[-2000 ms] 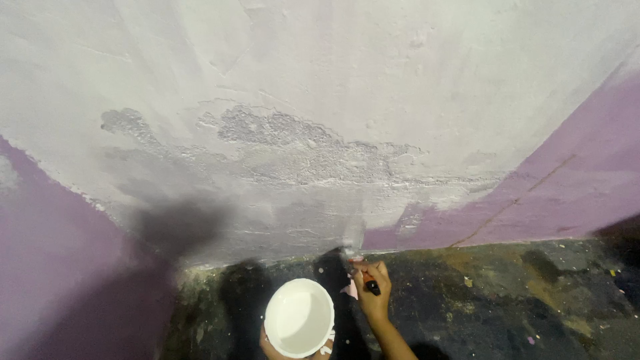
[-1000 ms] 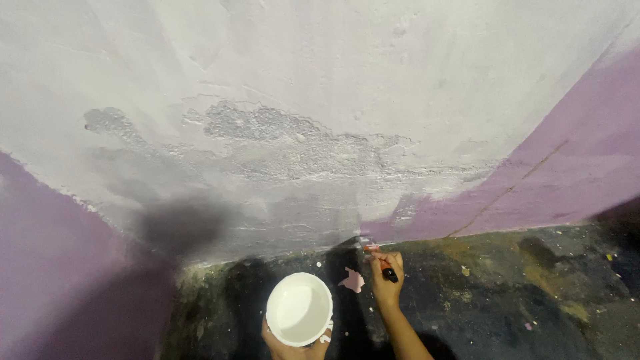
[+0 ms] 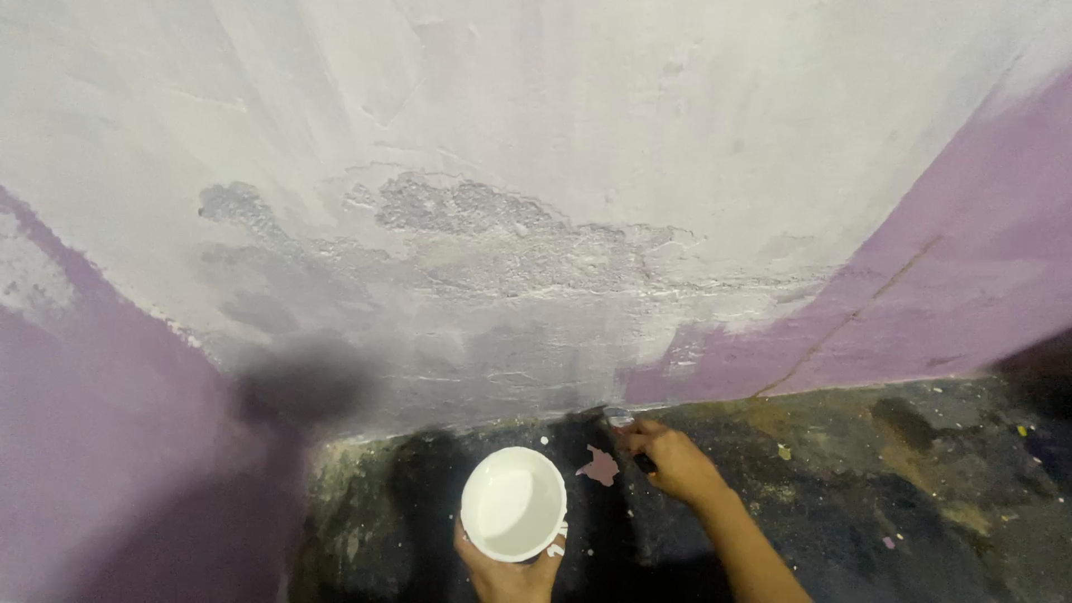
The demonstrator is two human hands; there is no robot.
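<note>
My left hand [image 3: 507,578] holds a round white tub [image 3: 514,504] from below at the bottom centre, with white paint inside it and white smears on a finger. To its right, my right hand [image 3: 677,461] grips a paintbrush [image 3: 620,419] by its dark handle. The bristles are at the foot of the wall [image 3: 536,352], where it meets the floor; whether they touch it is hard to tell. White paint covers most of this wall, over rough, flaking grey patches [image 3: 469,205], with purple paint [image 3: 720,360] at lower right.
A purple side wall [image 3: 109,419] with a whitish patch stands at the left. The dark, stained floor [image 3: 821,494] carries paint specks and a pinkish flake [image 3: 600,466] between my hands. A thin brown line [image 3: 854,316] runs slantwise down the purple area on the right.
My right hand has moved slightly right along the wall's bottom edge with the brush, away from the pinkish flake it partly covered two seconds ago. My left hand still holds the tub.
</note>
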